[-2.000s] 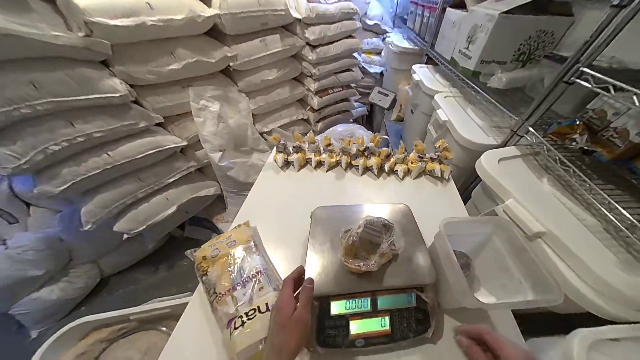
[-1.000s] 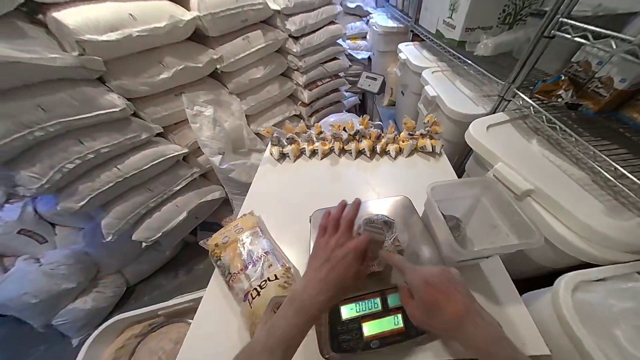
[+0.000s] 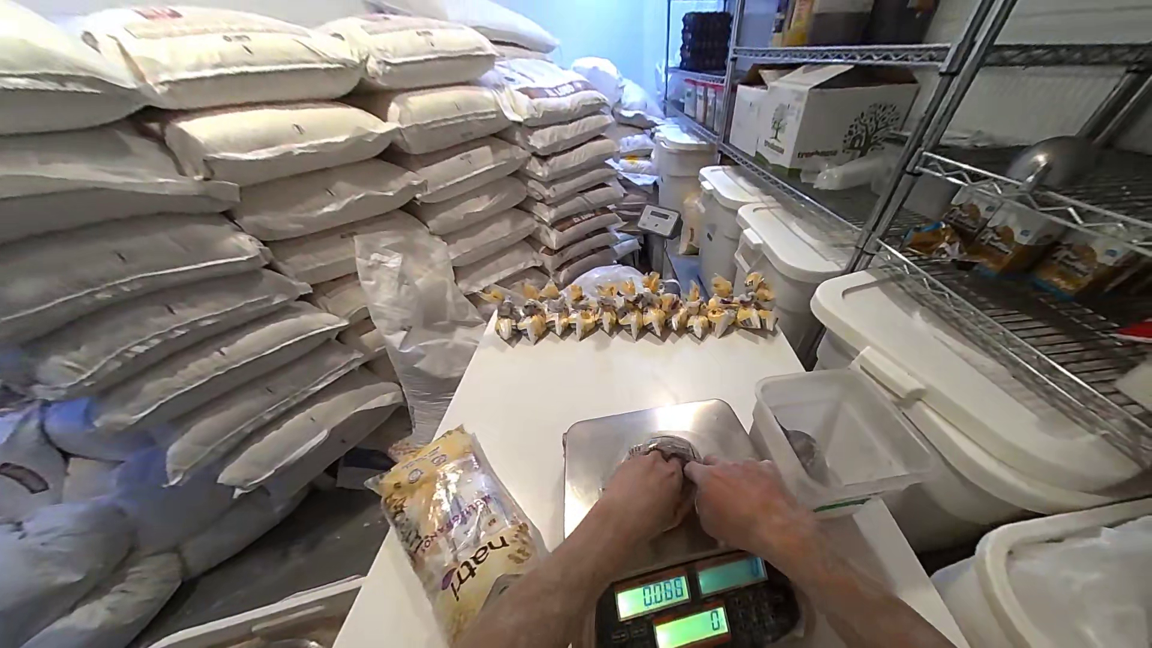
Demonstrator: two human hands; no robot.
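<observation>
Both of my hands meet over the steel pan of a digital counting scale (image 3: 594, 459). My left hand (image 3: 646, 490) and my right hand (image 3: 742, 495) pinch at a small clear plastic bag (image 3: 664, 445), whose contents my fingers mostly hide. Green displays glow below my wrists. Left of the scale lies a printed plastic food bag (image 3: 459, 531). A translucent plastic tub (image 3: 846, 432) stands against the right side, a small dark scoop-like thing inside it. Small tied bags (image 3: 630, 315) with yellow tops line the far end of the white table (image 3: 540, 378).
Stacked full sacks (image 3: 297, 180) rise on the left. Lidded white bins (image 3: 972, 387) stand close on the right, under wire shelving (image 3: 1017, 261) with a cardboard box (image 3: 810, 117) and packets. A floor container's rim (image 3: 270, 612) shows at the lower left.
Two seconds ago my hands were apart, beside the scale, with the bag lying on its pan. Now both are together on the bag. The view has tilted upward.
</observation>
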